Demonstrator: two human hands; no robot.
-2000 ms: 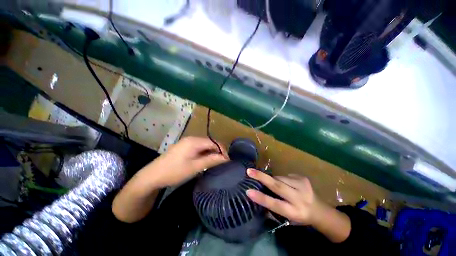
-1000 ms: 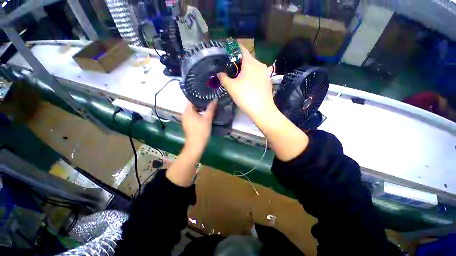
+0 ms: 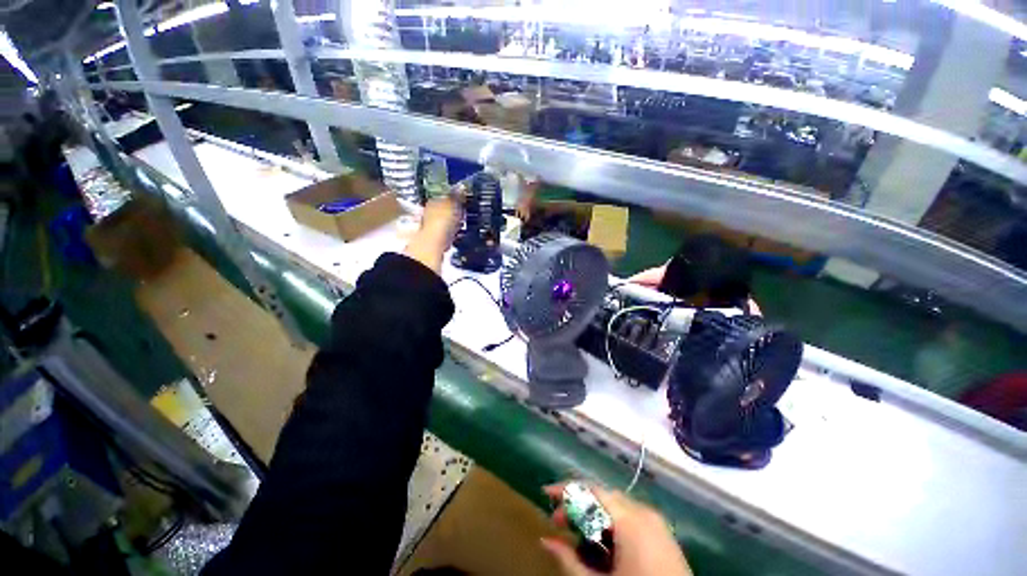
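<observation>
My left hand (image 3: 437, 227) reaches far out to the left side of a black desk fan (image 3: 482, 219) on the white bench. Its fingertips are small and blurred, so I cannot tell whether they grip it. My right hand (image 3: 631, 538), cut off by the bottom edge, holds a small green circuit board (image 3: 586, 511) with a dark part under it. A dark grey fan (image 3: 554, 290) with a purple light at its centre stands upright on the bench.
Another black fan (image 3: 738, 388) stands at the right. An open cardboard box (image 3: 344, 208) holds something blue. A green strip (image 3: 467, 411) runs along the white bench (image 3: 890, 473). A metal frame crosses above. A person's dark head (image 3: 710, 270) is opposite.
The purple-lit fan has left my hands and stands on the bench. My left hand has moved out to the farther fan. My right hand has come down, holding the board. The view has tilted up.
</observation>
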